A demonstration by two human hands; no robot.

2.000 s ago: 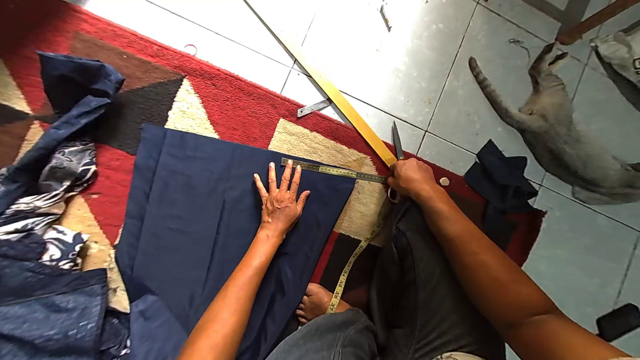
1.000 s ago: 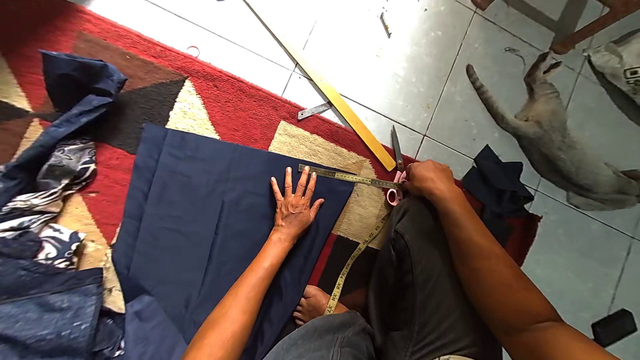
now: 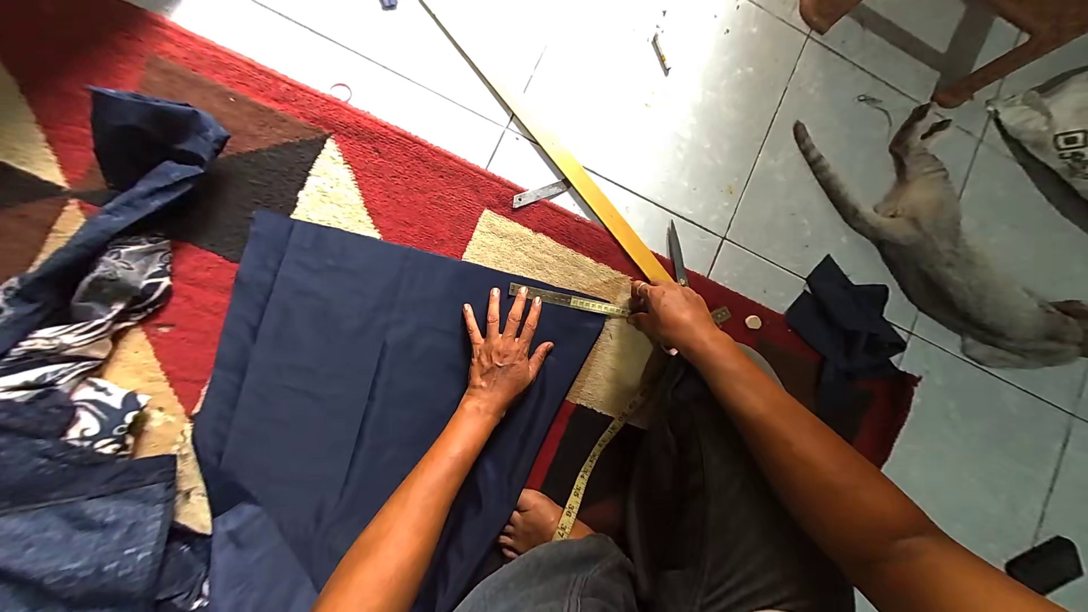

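Observation:
My left hand [image 3: 500, 365] lies flat, fingers spread, on navy blue cloth [image 3: 323, 331] spread over the rug. Its fingertips are by the metal end of a yellow measuring tape [image 3: 599, 307], which runs along the cloth's upper right edge. My right hand [image 3: 676, 314] is closed on the tape just past the cloth's corner. The tape also curves down past my bare foot [image 3: 535, 520]. Scissors [image 3: 676, 253] point up from beside my right hand, their handles mostly hidden under it. The lower end of a long yellow ruler [image 3: 608, 208] is close by.
A small metal ruler [image 3: 541, 195] lies under the long one. Patterned cloth [image 3: 110, 340] and denim [image 3: 85, 527] are heaped at left. Navy scraps [image 3: 846, 319] and a round chalk-like piece [image 3: 753, 322] lie at right. A grey cat [image 3: 943, 246] lies on the tiles near wooden furniture legs [image 3: 990, 59].
My right hand has moved left onto the tape beside the cloth's corner and now covers the pink scissor handles that showed a second ago. The tape's metal end first shifted right along the cloth.

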